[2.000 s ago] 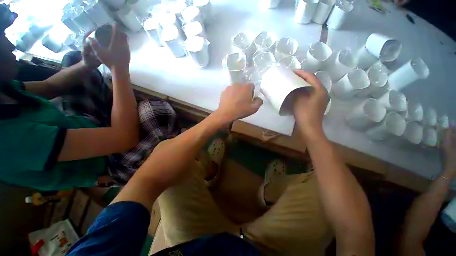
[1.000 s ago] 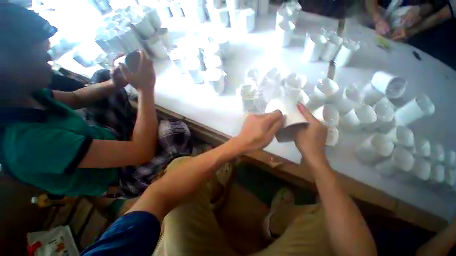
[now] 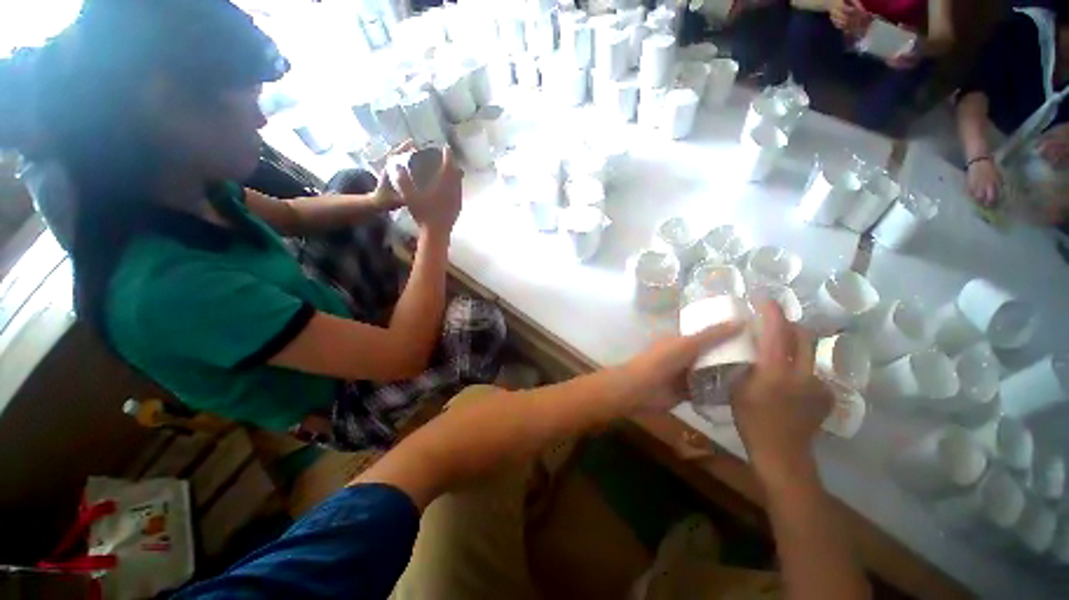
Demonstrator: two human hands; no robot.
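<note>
A white container [image 3: 715,332] is held between my two hands just over the table's front edge. Its lower end looks dark grey and slightly shiny; whether film is on it I cannot tell. My left hand [image 3: 678,366] holds its left side with thumb and fingers. My right hand [image 3: 783,381] is at its right side, slightly blurred. Open white containers [image 3: 771,267] stand upright just behind my hands, rims up.
More white containers [image 3: 920,377] stand at the right. Glossy ones stand farther back [image 3: 830,193] and at the left [image 3: 583,229]. A person in green [image 3: 211,305] sits at my left holding a container. Other people sit across the white table [image 3: 528,287]. A bag [image 3: 141,527] lies at lower left.
The view has swung left and up. Both my hands are now on the container, which has turned more upright; two seconds ago my left hand was apart from it.
</note>
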